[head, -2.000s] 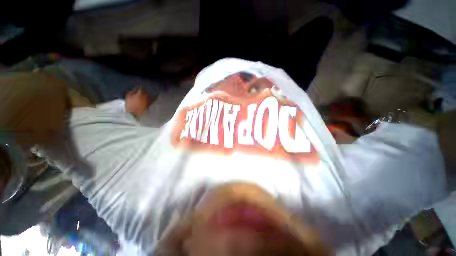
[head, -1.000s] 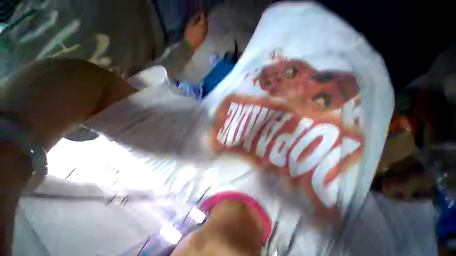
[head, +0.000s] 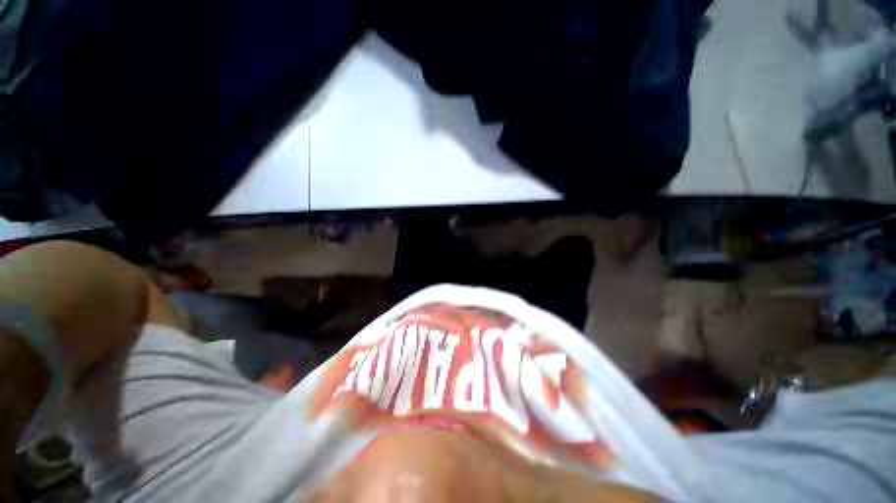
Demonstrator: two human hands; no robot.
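Dark navy cloth [head: 177,88] lies over the left part of the white table [head: 393,138] and hangs over its front edge. More navy cloth [head: 599,98] lies right of centre and reaches the same edge. A bare white triangle of table shows between them. My bent left arm is at the left edge with a pale band on it, but my left hand is outside the picture. My right hand is not in view; only the white right sleeve shows at the lower right.
My white printed shirt [head: 462,368] fills the bottom centre. A blurred greyish-white object [head: 850,64] and a thin cable are on the table's right end. Below the table edge are dark shapes, a brownish floor [head: 624,305] and blurred clutter at the right.
The view has swung up and levelled from my tilted shirt, so the table and navy cloth now show along the top. My left arm remains bent at the left.
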